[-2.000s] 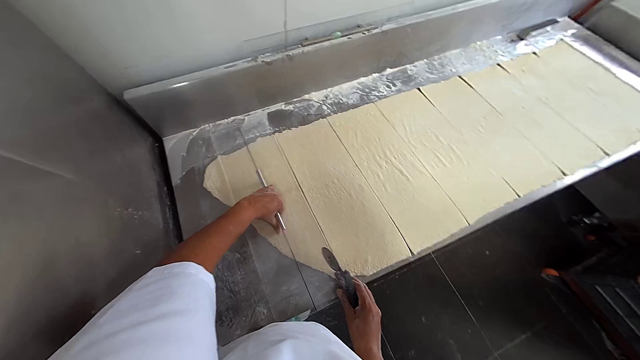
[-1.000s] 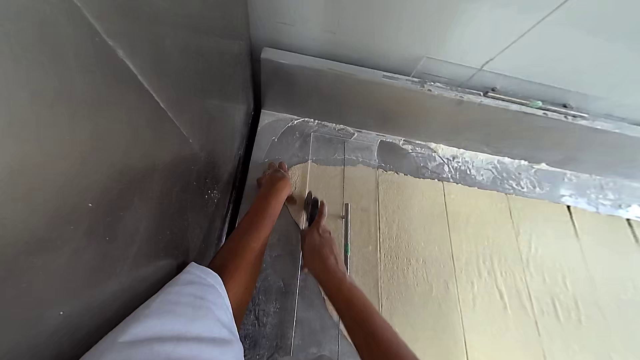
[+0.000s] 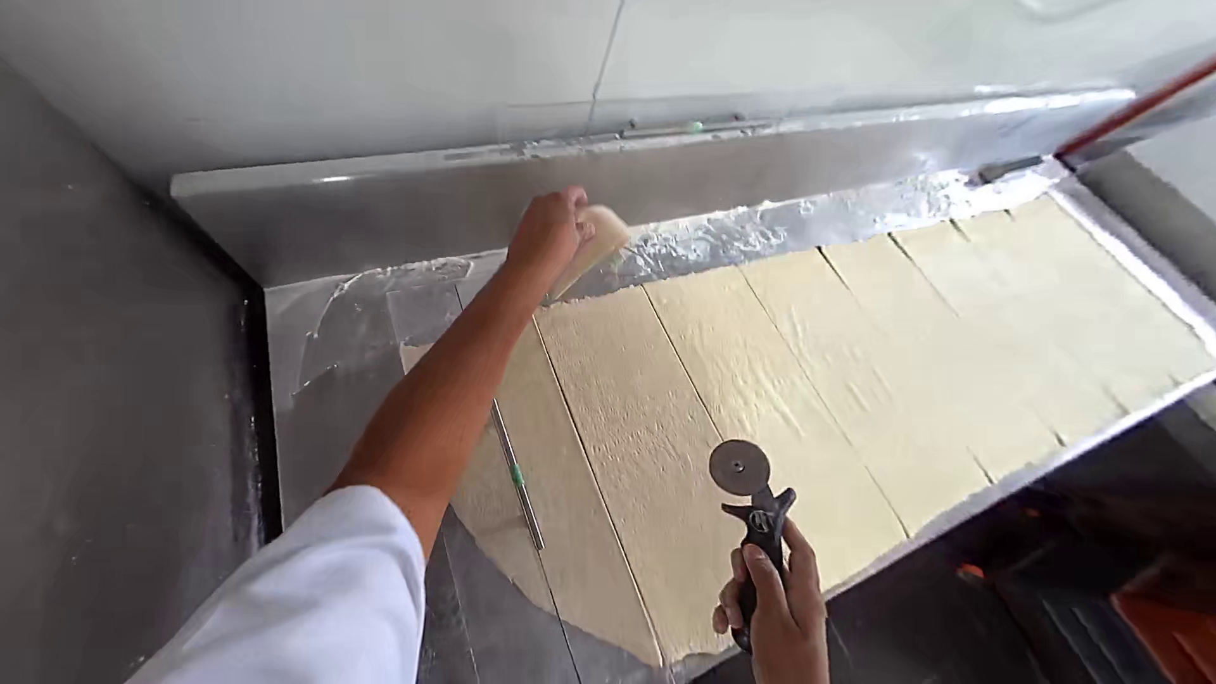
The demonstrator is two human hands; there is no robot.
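A wide sheet of rolled dough (image 3: pixel 760 380), cut crosswise into several strips, lies on a floured metal table (image 3: pixel 332 399). My left hand (image 3: pixel 560 228) grips a small piece of dough (image 3: pixel 597 242), lifted near the far edge of the sheet. In my right hand (image 3: pixel 779 608) is a pizza wheel cutter (image 3: pixel 750 503) with a black handle, its round blade above the strips. A thin metal rod (image 3: pixel 516 475) with a green mark rests on the dough at the left, partly behind my left forearm.
Along the back runs a raised metal ledge (image 3: pixel 380 214), with another thin rod (image 3: pixel 693 127) on top. A dark flat tool (image 3: pixel 1007 171) lies at the far right corner. A dark metal wall (image 3: pixel 114 380) stands at the left. An orange object (image 3: pixel 1168 627) is at the lower right.
My left hand has moved from the sheet's left end toward the back, and now holds up a dough piece. My right hand has drawn back with the cutter. The view has turned widely.
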